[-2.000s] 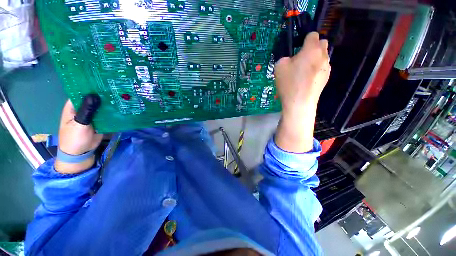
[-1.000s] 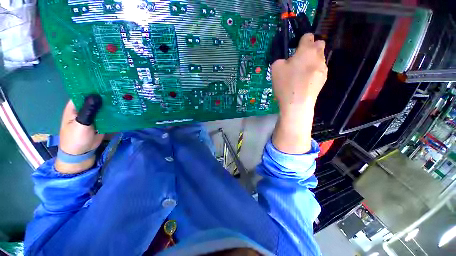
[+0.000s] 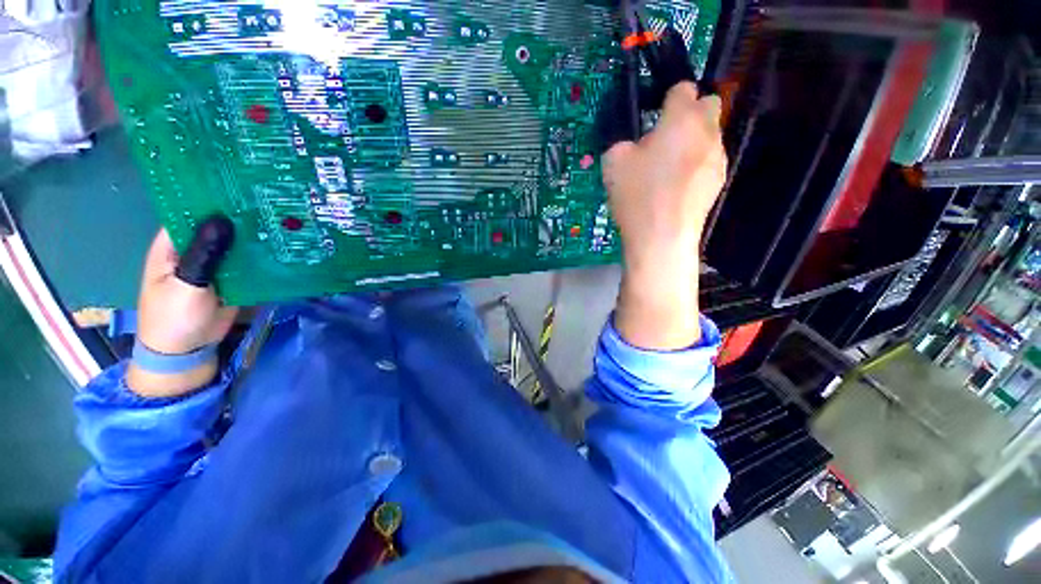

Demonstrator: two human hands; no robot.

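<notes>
A large green printed circuit board (image 3: 377,137) lies across the view in front of my body, solder side showing, its top cut off by the frame. My left hand (image 3: 183,291) grips its near left corner, the thumb in a black finger cot on top and the other fingers hidden below. My right hand (image 3: 668,171) holds side cutters (image 3: 636,69) with black grips and an orange-red part near the pivot, over the board's right part. The cutter jaws are cut off at the top edge. A light blue strap is on my left wrist.
A green surface with a pale rail (image 3: 48,299) runs at the left, with a white bundle (image 3: 43,69) at the upper left. Black frames with a red strip (image 3: 865,154) and a small green board (image 3: 943,97) stand at the right. A yellowish panel (image 3: 913,422) is at the lower right.
My right hand with the cutters has moved a little to the left over the board. The board has shifted very slightly right. My left hand keeps its grip on the corner.
</notes>
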